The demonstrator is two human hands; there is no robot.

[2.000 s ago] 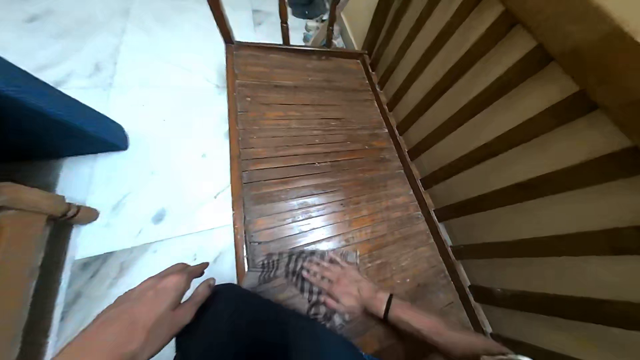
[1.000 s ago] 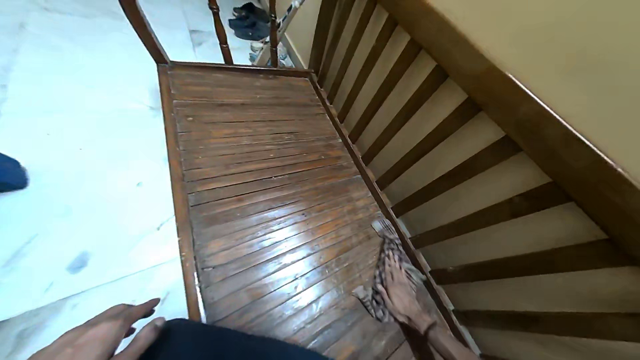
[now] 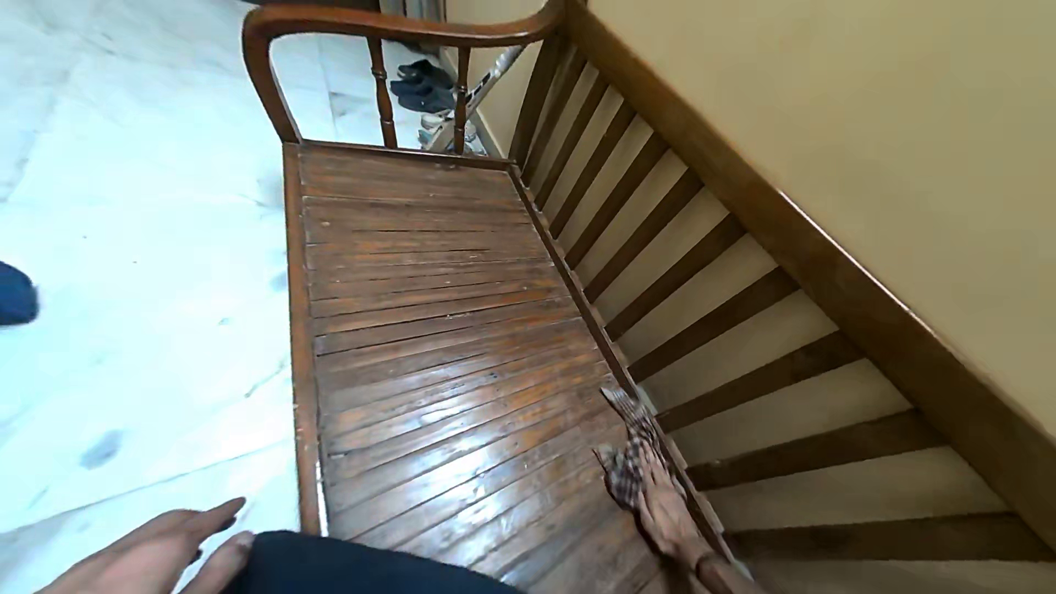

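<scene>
My right hand (image 3: 662, 499) lies flat on a checked cloth (image 3: 631, 454), pressing it to the slatted wooden bench seat (image 3: 445, 330) near the foot of the backrest. Parts of the cloth stick out past the fingertips and to the left of the hand. A dark band is on the right wrist. At the lower left, my left hand (image 3: 177, 544) holds nothing, its fingers apart, over the floor side beside my dark-clothed leg.
The slatted wooden backrest (image 3: 718, 313) rises on the right against a wall. A curved wooden armrest (image 3: 396, 26) with turned spindles closes the far end, dark shoes (image 3: 423, 87) beyond it. A blue object (image 3: 15, 294) shows at the left edge above the marble floor (image 3: 148, 330).
The right hand and cloth have moved from the near middle of the seat to its backrest side. The view has shifted, bringing the whole armrest into sight.
</scene>
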